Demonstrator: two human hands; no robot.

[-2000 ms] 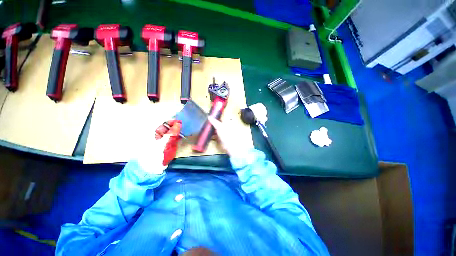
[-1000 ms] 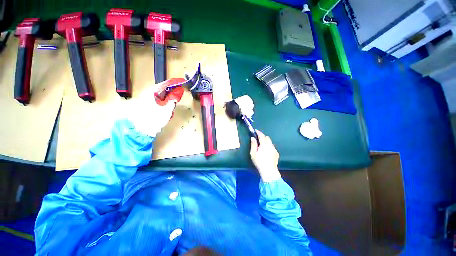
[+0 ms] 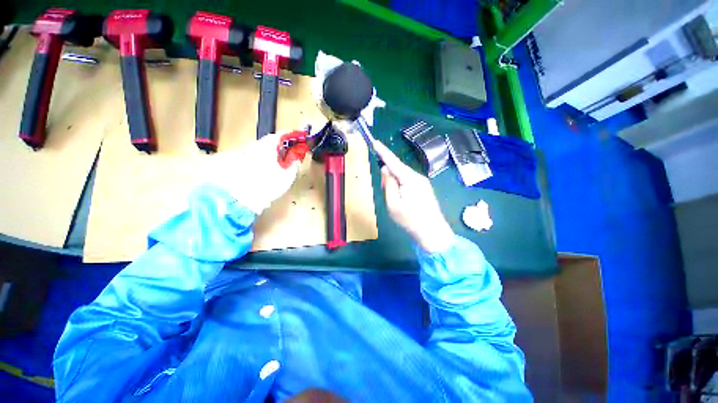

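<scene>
The red-and-black tool (image 3: 336, 201) lies upright in view on the tan cardboard (image 3: 275, 224), its dark metal head away from me. My left hand (image 3: 275, 167), in a white glove with red fingers, grips a thin metal plate (image 3: 319, 137) at the tool's head. My right hand (image 3: 409, 195) holds the handle of the round black-headed dauber (image 3: 347, 90), raised over the head end, with a white wad (image 3: 325, 66) behind the black head. The dauber partly hides the space beyond the tool's head.
Several red-headed tools (image 3: 207, 86) lie in a row at the back left. Two silver ribbed pieces (image 3: 470, 157) lie by a blue cloth (image 3: 512, 164) at right, with a white crumpled wad (image 3: 477, 216) nearer. A grey box (image 3: 461, 75) stands back right; an open carton (image 3: 581, 315) is below.
The dauber has been picked up from the bench's right side, raised and brought over the tool's head, with the white wad. My left hand has shifted slightly right with the plate.
</scene>
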